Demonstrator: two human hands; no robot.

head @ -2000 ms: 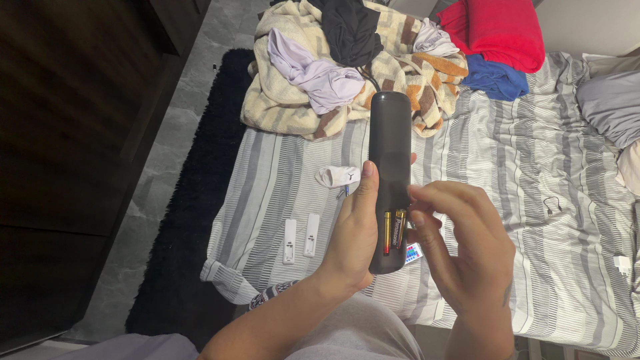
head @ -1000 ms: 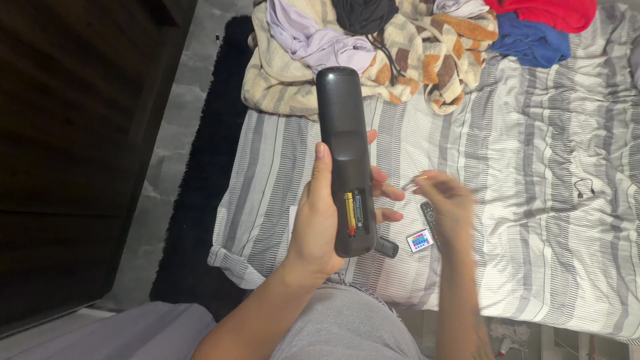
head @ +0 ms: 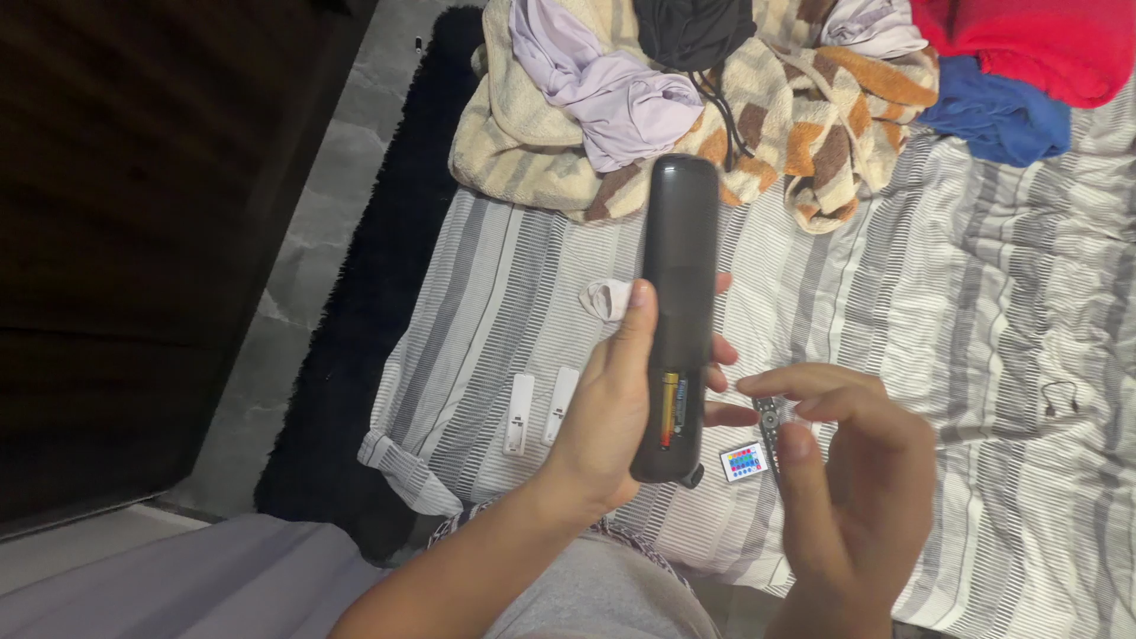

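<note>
A black remote control (head: 682,266) is held upright, back side up, in my left hand (head: 612,399), with the thumb on its left edge and fingertips showing at its right. Its battery compartment at the lower end is uncovered. One gold and red battery (head: 667,410) lies in the left slot; the slot beside it (head: 682,410) shows no battery. To the right of the remote, my right hand (head: 852,470) is raised with fingers curled and apart, and no object shows between them. A dark piece, partly hidden, juts out behind the remote's lower end.
On the striped bedsheet (head: 506,266) lie two white remotes (head: 518,414), a small white remote with coloured buttons (head: 744,462), a slim black remote (head: 769,422) and a white cloth item (head: 605,300). Behind are a patterned blanket (head: 524,169) and clothes. A black rug (head: 373,257) lies left.
Two seconds ago two batteries showed in the remote; now one does. My right hand was at the compartment, then drew away to the right with something small in its fingers, which no longer shows.
</note>
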